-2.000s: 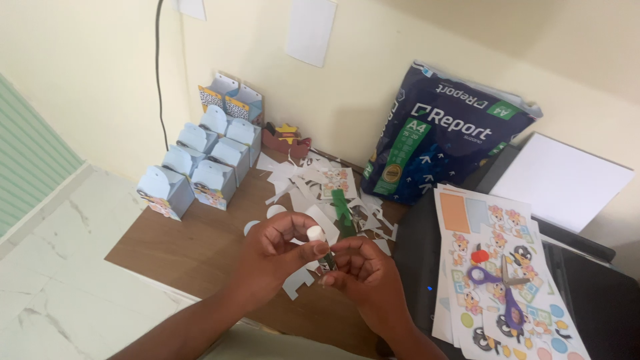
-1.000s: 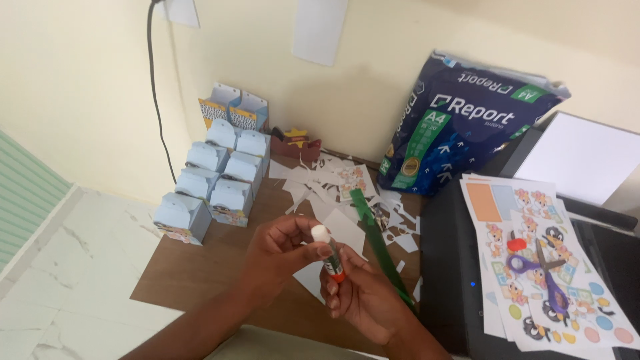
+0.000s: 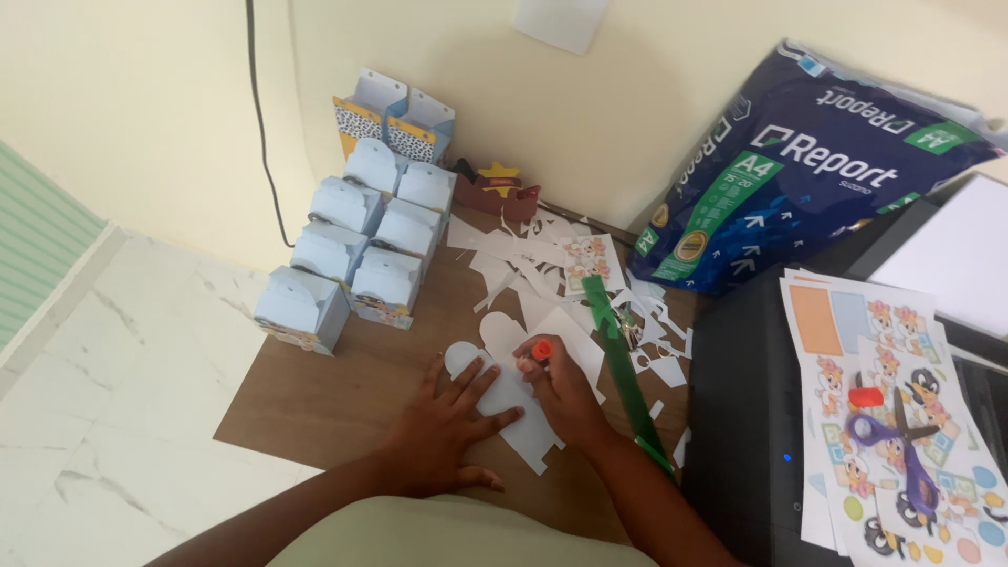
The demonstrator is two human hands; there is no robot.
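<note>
My left hand (image 3: 453, 417) lies flat with spread fingers on a pale blue-white paper cutout (image 3: 512, 421) with rounded tabs and notched lower edge. My right hand (image 3: 563, 386) is closed around a glue stick (image 3: 542, 350), its red end pointing up; its other end is hidden by the fingers, over the cutout. Another rounded paper piece (image 3: 498, 329) lies just behind. To the right of my right hand a green strip (image 3: 622, 370) runs across the wooden table (image 3: 315, 394).
Light blue paper boxes (image 3: 299, 303) stand in rows at the left. White paper scraps (image 3: 512, 252) are scattered behind my hands. At the right are a Report paper pack (image 3: 787, 181), a black printer (image 3: 732, 394), printed sheets (image 3: 819, 323), purple scissors (image 3: 917, 472) and a red cap (image 3: 866, 397).
The glue stick, earlier held between both hands with its white end up, is now in my right hand with the red end up. My left hand has moved down onto the cutout.
</note>
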